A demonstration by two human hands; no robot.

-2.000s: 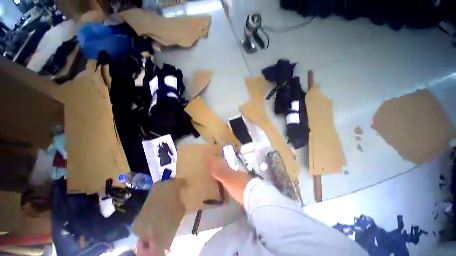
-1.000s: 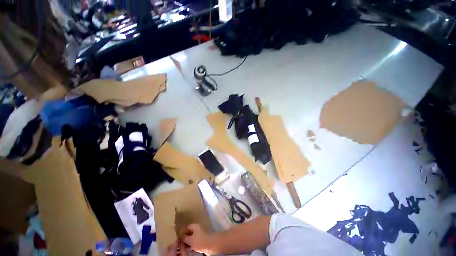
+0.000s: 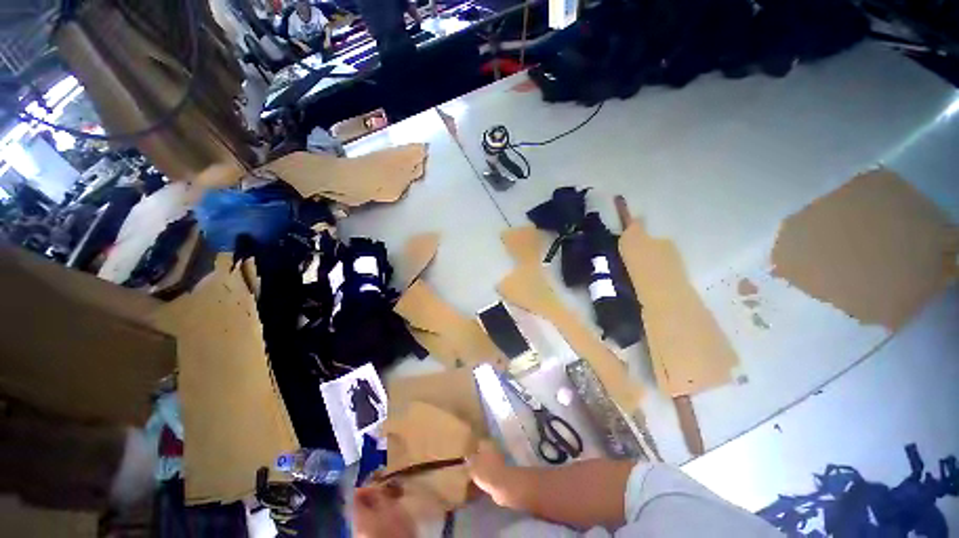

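Tan card patterns (image 3: 429, 429) lie in front of me, low in the view. A narrow dark strip (image 3: 426, 466) runs across them between my two hands. My left hand (image 3: 381, 512) is at its left end, blurred and partly cut off by the bottom edge; its fingers look closed on the strip. My right hand (image 3: 496, 476) is at its right end with bent fingers closed on it. The fingertips are not sharp. A style sheet (image 3: 354, 408) with a dark garment picture lies left of the cards.
Shears (image 3: 557, 434), a smartphone (image 3: 506, 330) and a speckled block (image 3: 602, 405) lie right of the cards. Dark banded bundles (image 3: 363, 299) lie beyond. A water bottle (image 3: 312, 464) is at left. A corded tool (image 3: 497, 158) stands on the far table (image 3: 715, 158).
The hands were close together over the cards and are now apart, with the dark strip between them. Earlier, the left hand held a card at lower left. The camera view has shifted.
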